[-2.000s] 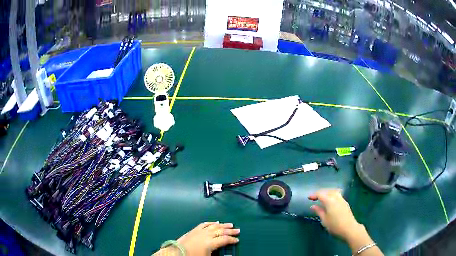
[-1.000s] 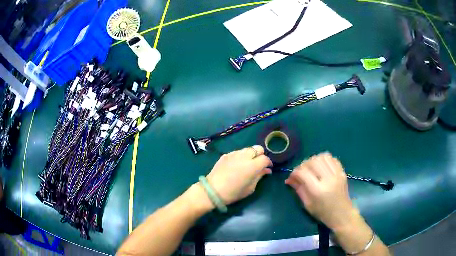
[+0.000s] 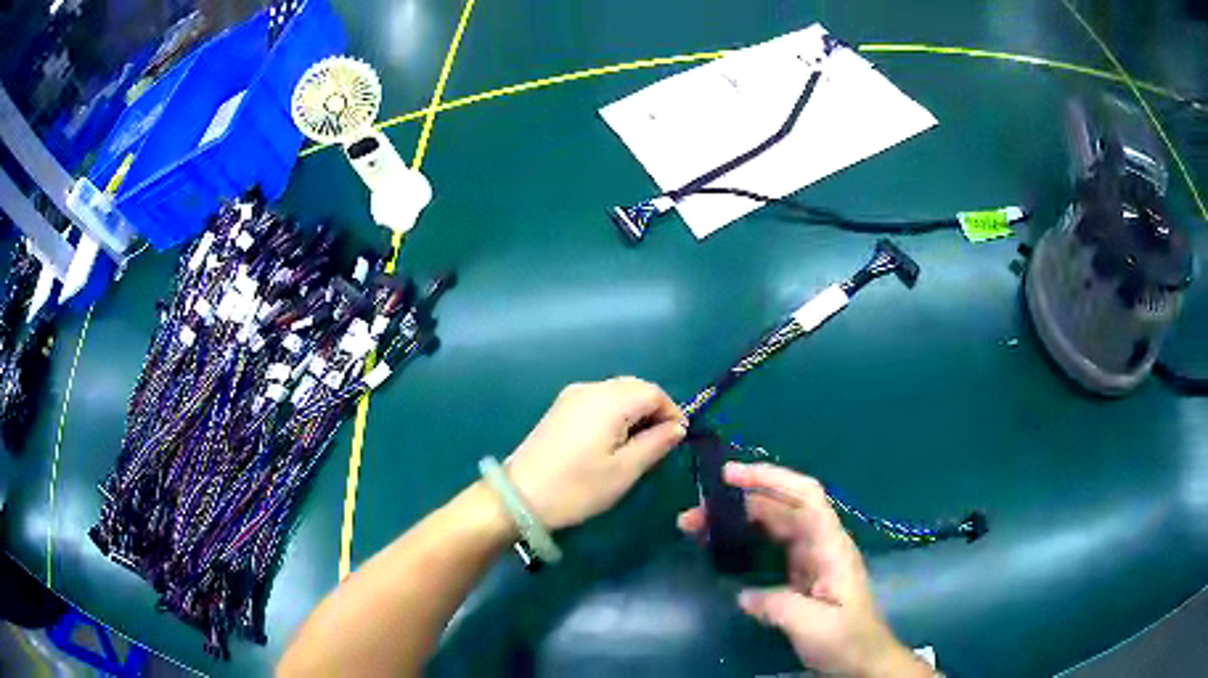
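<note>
My left hand (image 3: 603, 444) pinches a wire harness (image 3: 762, 351) of twisted dark, blue and yellow wires near its middle. The harness runs up right past a white wire label (image 3: 820, 309) to a dark connector (image 3: 892, 264). Its lower left end is hidden at my left hand. My right hand (image 3: 808, 556) holds the black tape roll (image 3: 722, 510) on edge, just right of my left fingertips. The tape reaches up to the harness there. A thinner harness branch (image 3: 881, 526) runs right to a small black end.
A forked black-covered sample harness (image 3: 762, 152) lies on a white paper sheet (image 3: 848, 106), with a green tag (image 3: 984, 224). A harness pile (image 3: 252, 411), blue bin (image 3: 225, 146) and cream fan (image 3: 364, 133) are at left. A grey corded machine (image 3: 1106, 291) stands at right.
My right hand has taken hold of the tape roll and turned it on edge. My left hand has moved left and now grips the harness, which is more steeply tilted. The view has shifted.
</note>
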